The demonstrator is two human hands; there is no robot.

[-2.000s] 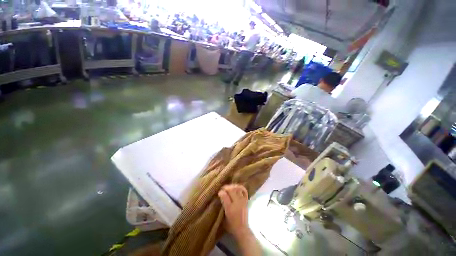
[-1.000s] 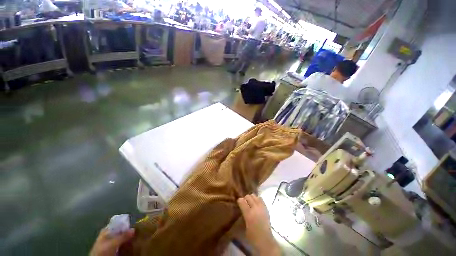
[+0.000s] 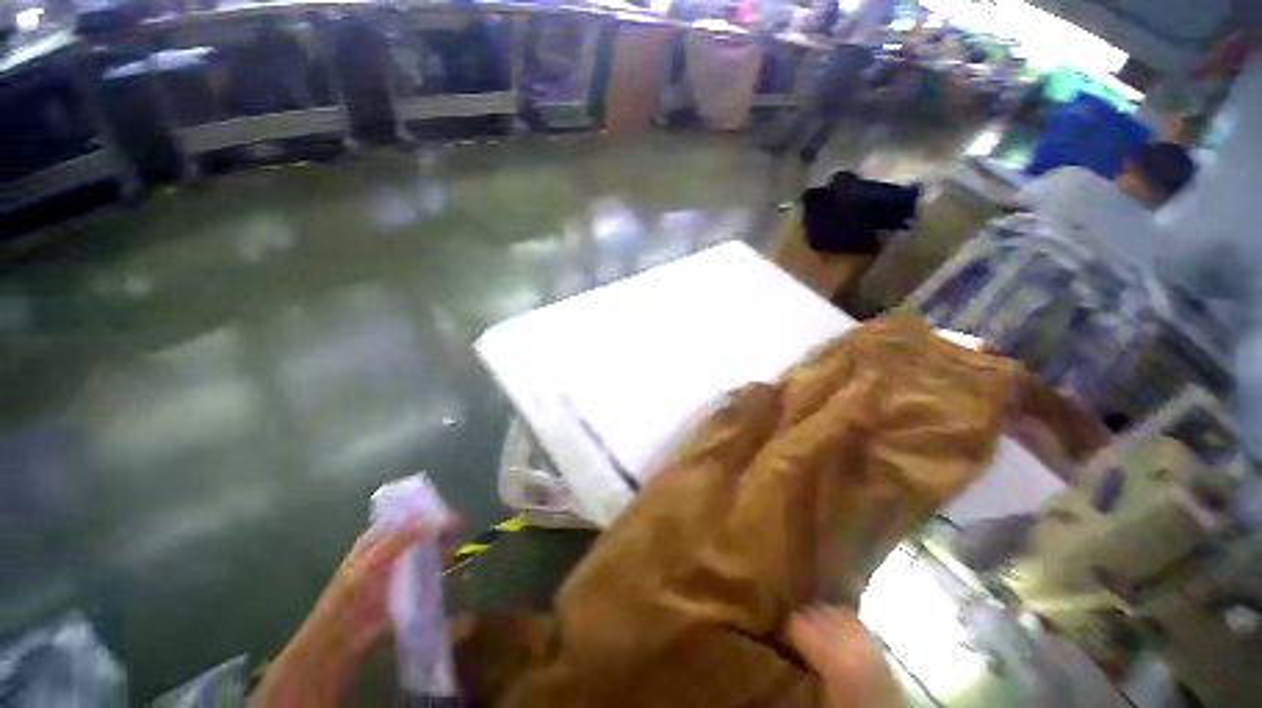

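Brown corduroy trousers (image 3: pixel 817 484) lie over the white table (image 3: pixel 651 360), with the gathered waist end at the back right and the rest hanging over the near edge. My left hand (image 3: pixel 363 574) is off the table at the lower left, its fingers closed on a pale whitish strip (image 3: pixel 419 609), blurred, perhaps paper or a label, beside the cloth. My right hand (image 3: pixel 837 650) is at the bottom edge, its fingers against the trousers; blur hides whether it grips them.
A cream sewing machine (image 3: pixel 1135 512) with a lit needle area stands at the right. Black cloth (image 3: pixel 855 210) and a rack of bagged items (image 3: pixel 1038 297) are behind the table. A person (image 3: pixel 1107 187) sits beyond. A white bin (image 3: pixel 533 477) is under the table's left edge.
The view has swung left, so the table sits further right. My left hand has come up into view, and the pale strip now shows longer. My right hand is lower on the trousers.
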